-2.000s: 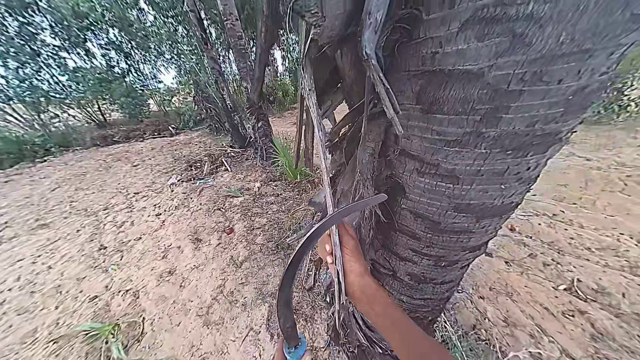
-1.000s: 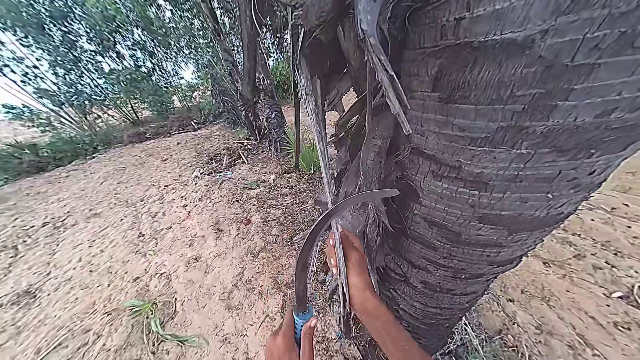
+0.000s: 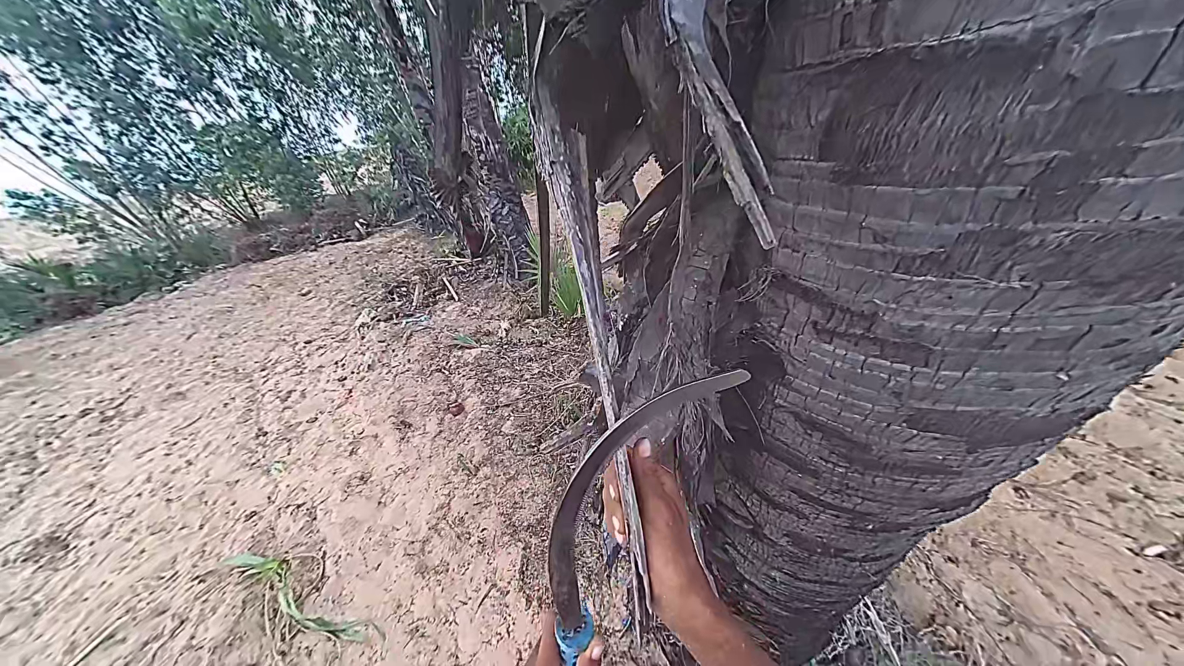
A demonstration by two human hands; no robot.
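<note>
My left hand [image 3: 548, 651], partly cut off by the bottom edge, is closed round the blue handle [image 3: 574, 633] of a sickle. The sickle's curved, toothed metal blade [image 3: 575, 488] arches up and right, passing across a long dry, split palm stalk [image 3: 592, 305], with its tip near the trunk. Just below the blade, my right hand [image 3: 655, 507] grips the lower part of that stalk, thumb upward and fingertips showing on its left side. Behind the hand stands a thick, ringed palm trunk [image 3: 934, 277]. Whether the blade touches the stalk cannot be told.
Other broken dry stalks [image 3: 726, 129] hang beside the trunk. More trunks [image 3: 472, 139] and a small green palm plant [image 3: 564, 282] stand farther back. A wilted green leaf [image 3: 301, 610] lies on sandy ground [image 3: 277, 425] at the left; leafy bushes [image 3: 240, 166] edge the ground.
My left hand and the sickle handle have come into view and then dropped lower in it. My right hand stays on the stalk. The view has turned slightly.
</note>
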